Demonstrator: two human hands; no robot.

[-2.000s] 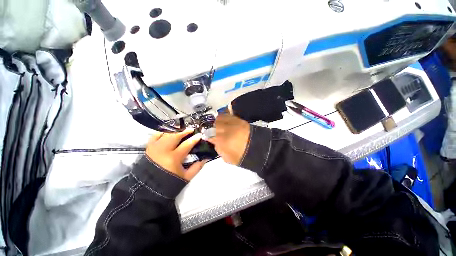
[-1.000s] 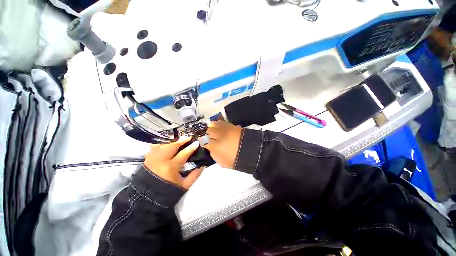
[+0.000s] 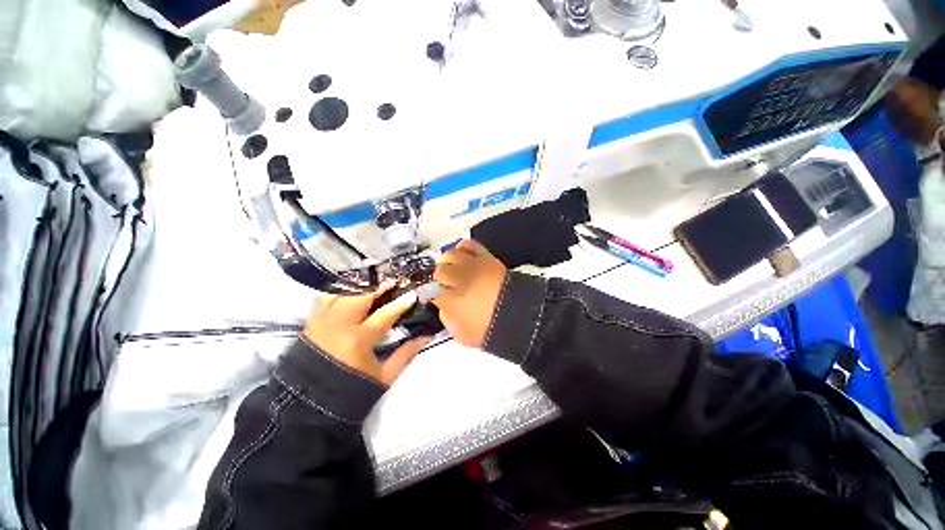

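A white sewing machine (image 3: 487, 186) with a blue stripe stands across the view. My left hand (image 3: 358, 329) and my right hand (image 3: 469, 293) meet at the presser foot (image 3: 413, 266). A small black fabric piece (image 3: 420, 323) lies between them, with my left fingers on it. My right fingers are bent close to the needle at its right edge; a small pale bit shows at their tips. A white garment panel (image 3: 187, 378) with a black edge line trails left from under my left hand. The needle tip is hidden.
Black cut pieces (image 3: 534, 230) lie right of my right hand. Pens (image 3: 626, 252) and a smartphone (image 3: 731, 233) lie further right on the bed. Layered white and black panels (image 3: 73, 259) hang at left. A blue crate (image 3: 839, 331) is below the table at right. Part of a person shows at the right edge.
The camera view has shifted slightly. Both hands stay at the presser foot in nearly the same pose, and the fabric shows no clear movement.
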